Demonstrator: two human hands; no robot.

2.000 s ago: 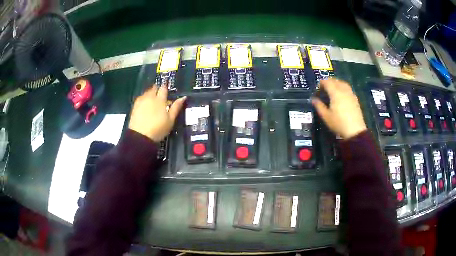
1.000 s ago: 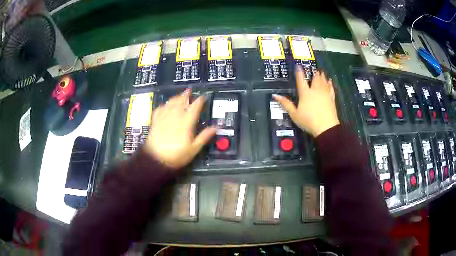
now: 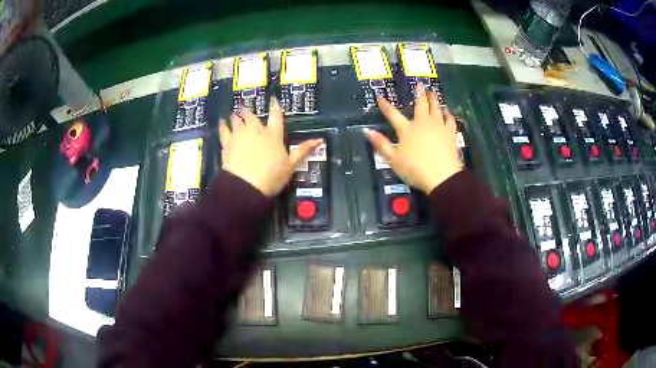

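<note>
The clear blister tray (image 3: 352, 172) lies in front of me. Its back row has several face-up keypad phones (image 3: 298, 68) with lit white screens and yellow edges. Its front row has a face-up lit phone (image 3: 184, 165) at left and face-down phone backs (image 3: 308, 194) with red dots. My left hand (image 3: 257, 149) is over the left middle, fingers spread, fingertips at the lower keys of back-row phones. My right hand (image 3: 422, 140) is spread over the right side, fingertips at the keys of the two right phones. Its palm partly hides another phone back (image 3: 397, 198). Neither hand grips anything.
Several batteries (image 3: 377, 294) lie at the near bench edge. A second tray (image 3: 536, 176) of face-down phones is at right. A bottle (image 3: 539, 30) and blue-handled tool (image 3: 606, 73) are behind it. At left are a fan (image 3: 29, 79), red figure (image 3: 75, 143) and black smartphone (image 3: 107, 259).
The view has shifted, so bench items sit further left. My left hand has moved from the tray's left end to the left-middle phones. My right hand now reaches the keys of the two right phones.
</note>
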